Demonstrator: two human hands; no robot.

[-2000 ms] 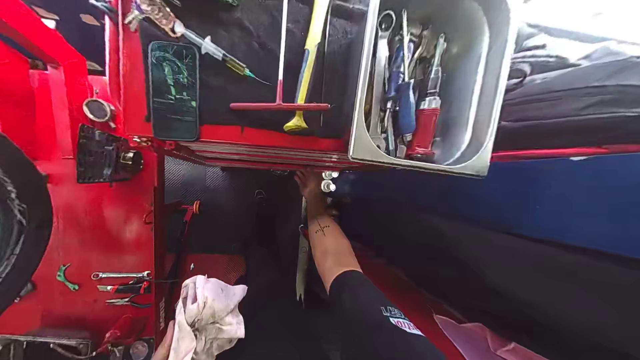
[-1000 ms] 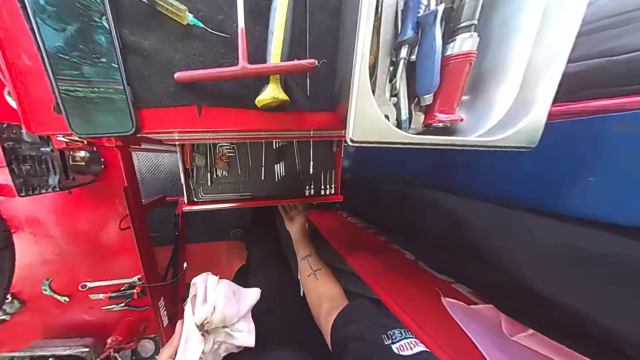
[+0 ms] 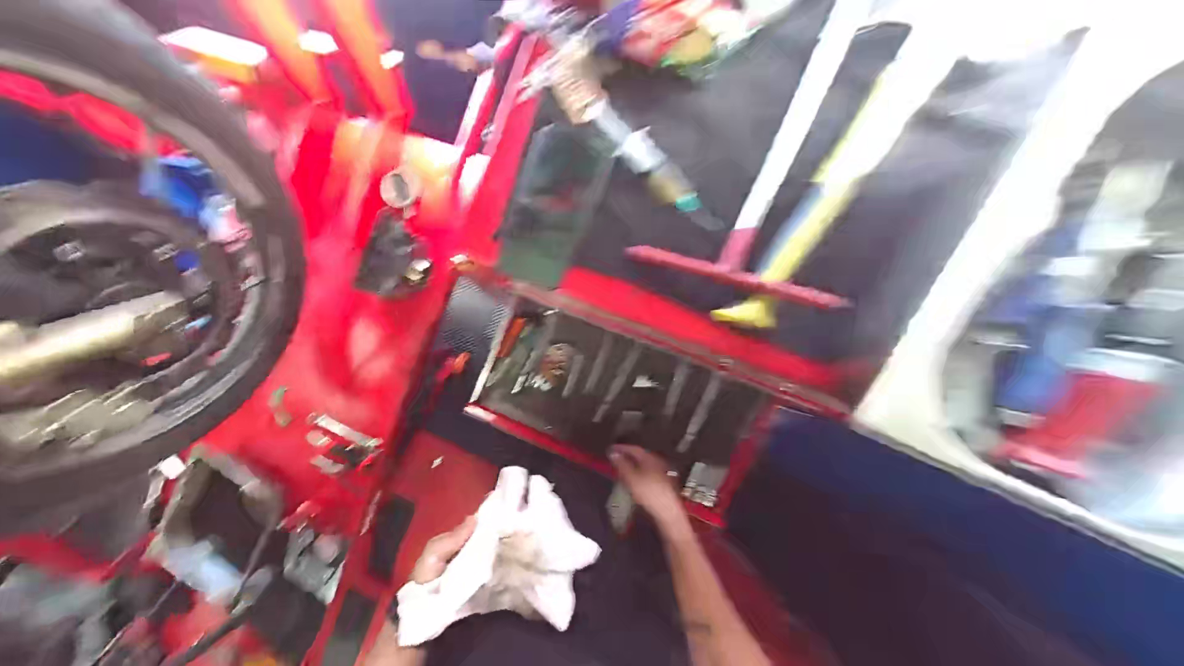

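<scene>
The head view is blurred. My left hand, at the lower middle, is closed on a stained white cloth. To its right, my right hand reaches to the front edge of a pulled-out red tool drawer; whether its fingers hold the edge or a small tool is too blurred to tell. Inside the drawer lie several slim metal tools in a row, with hex keys at the left. Above the drawer, on the dark cabinet top, rest a red T-handle tool and a yellow-headed hammer.
A wheel with a tire stands at the left beside a red surface holding wrenches and pliers. A phone and a syringe lie on the cabinet top. A metal tray with screwdrivers is at the right.
The drawer, closed two seconds ago, stands open. My right hand has moved from below the drawer front to its edge. The view has swung left and tilted. My left hand still holds the cloth.
</scene>
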